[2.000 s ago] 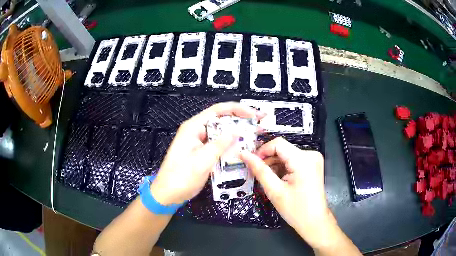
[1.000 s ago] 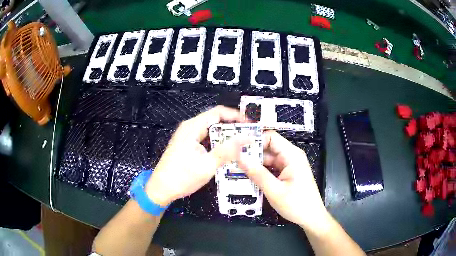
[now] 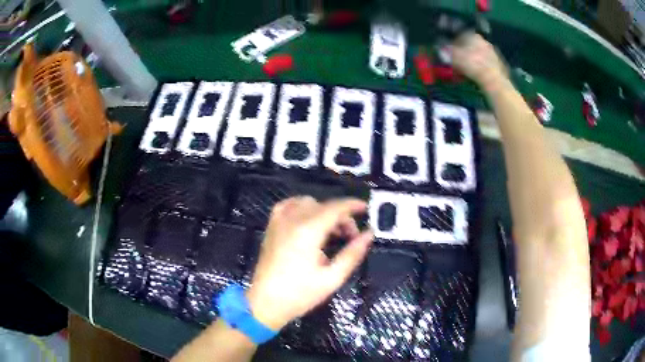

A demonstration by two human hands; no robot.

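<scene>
Seven pale phone housings (image 3: 297, 124) stand in a row along the back of the black blister tray (image 3: 205, 185). Another housing (image 3: 407, 218) lies sideways at the tray's right. My left hand (image 3: 304, 254), with the blue wristband, is over the tray with thumb and index finger apart, close to that housing's left end; no held part shows. My right hand (image 3: 477, 58) is stretched out over the green belt, blurred, beside red pieces (image 3: 433, 69) and a small pale part; its grip cannot be made out. An assembled pale housing (image 3: 387, 51) lies on the belt to its left.
The green belt (image 3: 332, 60) also bears another pale housing (image 3: 272, 35) with a red piece (image 3: 278, 65) beside it. An orange fan (image 3: 60, 124) stands at left. A red heap (image 3: 619, 258) lies at right. A dark slab (image 3: 508, 269) is partly hidden by my right forearm.
My hands have parted and the housing between them is gone from there. My right hand has moved up to the belt, where a housing now lies. The view has shifted.
</scene>
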